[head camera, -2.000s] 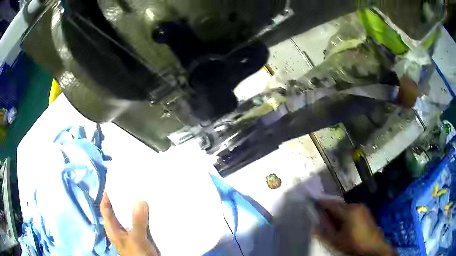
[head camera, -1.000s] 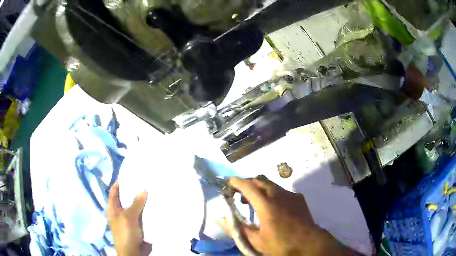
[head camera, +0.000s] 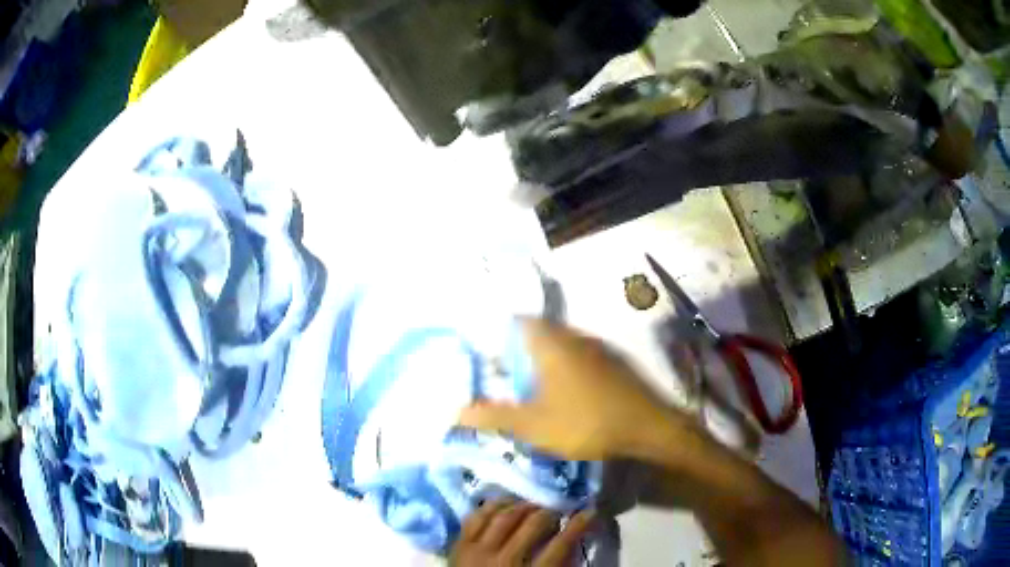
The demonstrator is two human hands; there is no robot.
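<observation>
A light blue and white plush workpiece point(head camera: 415, 504) lies bunched on the white table in front of me, in front of the machine's cylinder arm. My left hand point(head camera: 515, 537), cut off by the bottom edge, has its fingers curled on the workpiece's near edge. My right hand point(head camera: 576, 388) is blurred and reaches over the workpiece from the right, thumb and fingers apart at the fabric; its grip is unclear. Scissors point(head camera: 756, 377) with a red handle loop lie on the table right of my right hand, blades pointing up and left.
The sewing machine head point(head camera: 487, 55) and dark cylinder arm point(head camera: 687, 144) cross the top. A pile of light blue fabric pieces point(head camera: 166, 321) lies at left. A small brown round spot point(head camera: 640, 291) is beside the scissors tip. A blue crate point(head camera: 886, 487) with blue and yellow pieces stands at lower right.
The workpiece has moved away from the needle area towards me and is bunched. The scissors have left my right hand and lie on the table. My left hand has moved right and down.
</observation>
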